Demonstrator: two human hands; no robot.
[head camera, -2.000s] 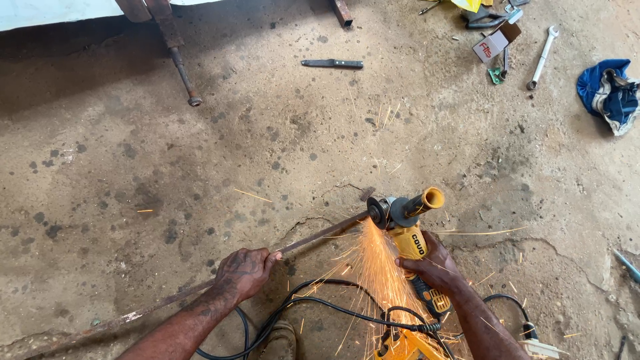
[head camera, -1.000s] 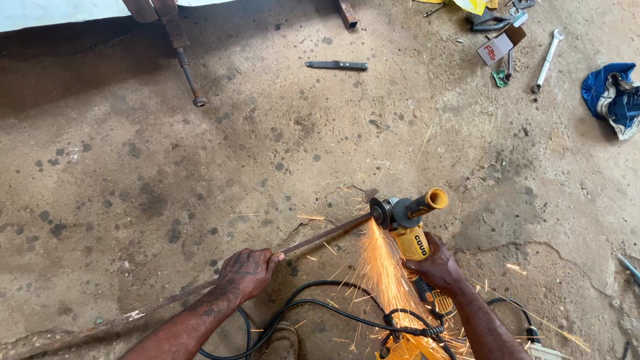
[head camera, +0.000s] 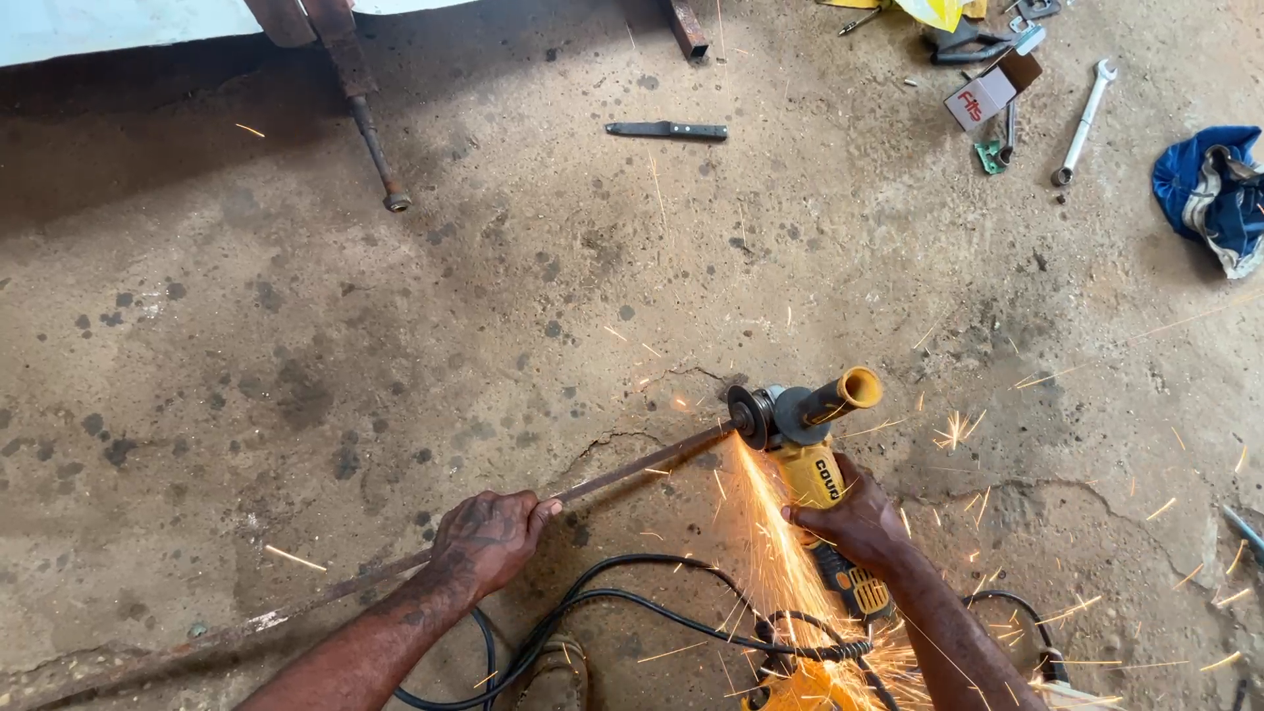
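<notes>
My left hand grips a long, rusty metal bar that slants from the lower left up to the grinder. Around the yellow body of an angle grinder my right hand is closed. The grinder's disc touches the bar's far end, and a dense stream of orange sparks falls down from there. A side handle sticks out at the grinder's upper right. The black power cable loops below my hands.
A knife lies on the concrete floor ahead. At the upper right are a combination wrench, an opened small box and a blue cloth item. A rusty metal stand leg reaches down at the upper left. A shoe shows below.
</notes>
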